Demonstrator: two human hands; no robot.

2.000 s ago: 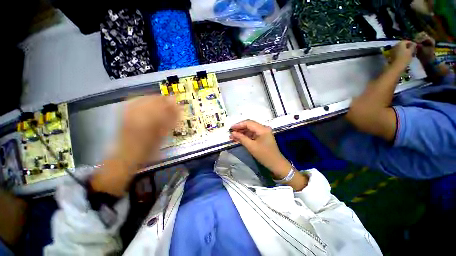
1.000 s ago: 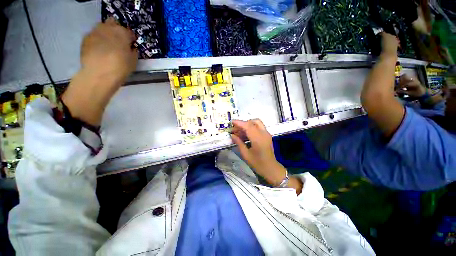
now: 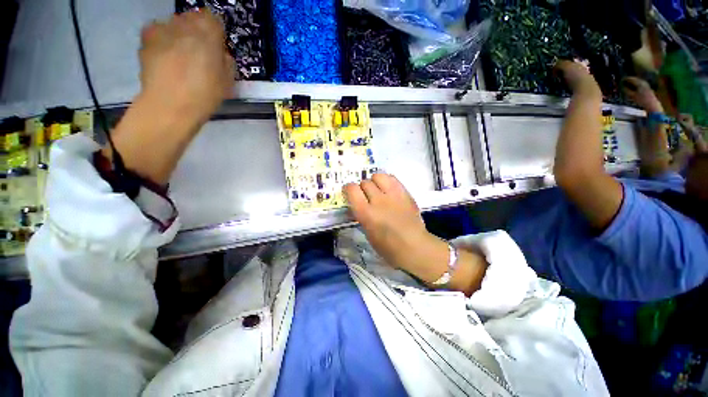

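Note:
A pale yellow circuit board panel of two matching halves lies between the metal rails, with yellow and black parts along its far edge. My right hand is over its near right corner, fingers bent down at the board; whether the fingertips hold a part cannot be seen. My left hand is raised at the left edge of the bin of black-and-silver components, fingers curled; its fingertips and anything in them are hidden. A dark strap with a thin cord is on my left wrist.
Bins of blue components, small dark components and green components stand beyond the far rail. Clear plastic bags lie between them. Another board is at far left. A neighbour's arm reaches across at right.
The view has shifted a little. My right hand has moved inward over the board's near right corner. My left hand, lifted off the board earlier, stays by the black-and-silver bin.

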